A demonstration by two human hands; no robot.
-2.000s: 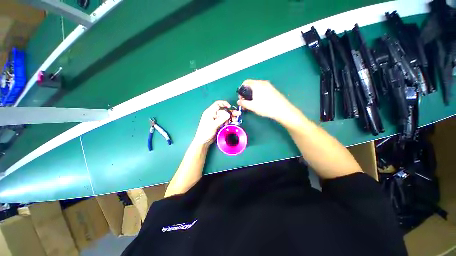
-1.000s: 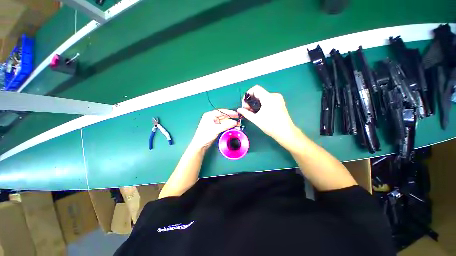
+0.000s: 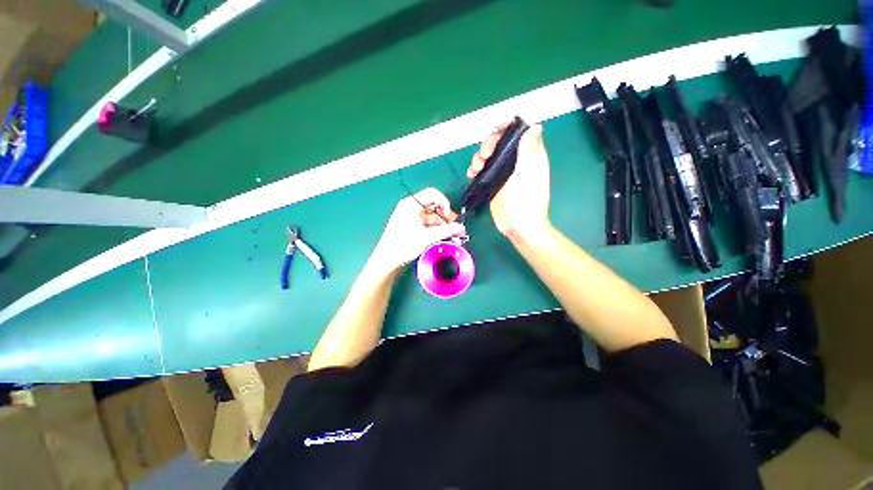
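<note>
A round dryer head with a bright pink face and dark centre hole is near the bench's front edge. My left hand holds it at its neck, fingers pinched there. Thin dark lead wires stick out beyond my left fingers. My right hand holds a long black handle shell, tilted, its lower end close to the neck. Whether the shell touches the neck is hard to tell. Diagonal cutters lie open on the green bench, left of my left hand.
A pile of black handle shells lies at the right. A white rail separates the bench from the green belt. A pink-ended unit sits on the belt. A grey bar juts in at left. A carton of black shells stands below the bench edge.
My right hand has turned and moved up and away; the black shell now shows lengthwise instead of end-on. My left hand still holds the dryer head in nearly the same place.
</note>
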